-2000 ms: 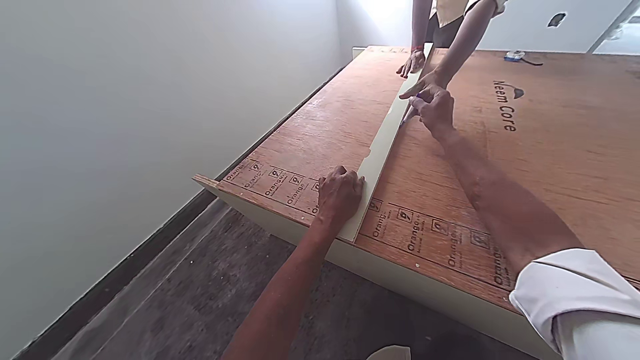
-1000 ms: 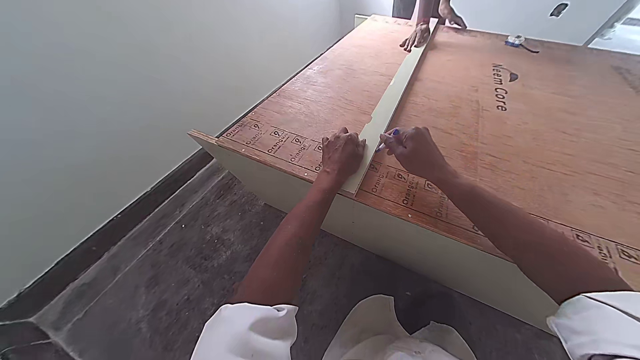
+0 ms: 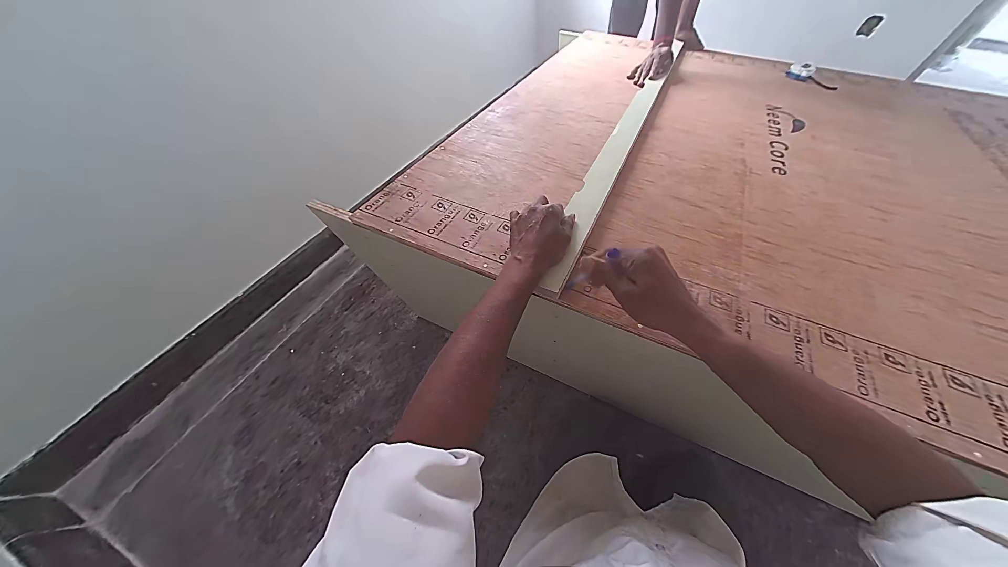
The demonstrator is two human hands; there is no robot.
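Observation:
A long pale strip of board (image 3: 618, 161) lies across the printed plywood panel (image 3: 709, 173), running from the near edge to the far edge. My left hand (image 3: 541, 235) presses on the strip near its close end, fingers bent over it. Just right of the strip, my right hand (image 3: 642, 283) holds a blue pen (image 3: 581, 277), its tip low beside the strip's right edge at the panel's near edge. At the far end, a co-worker's hand (image 3: 654, 64) rests on the strip, and the co-worker's other hand (image 3: 690, 38) is at the far edge.
A tape measure (image 3: 802, 72) sits on the panel's far right part. The panel tops a box-like carcass with pale sides (image 3: 614, 370). A wall (image 3: 260, 118) runs along the left, and dark stone-like floor (image 3: 315, 409) shows below.
My right hand has come from far along the strip to its near end with the pen. My left hand stays on the strip's near part. The co-worker's hands have moved apart.

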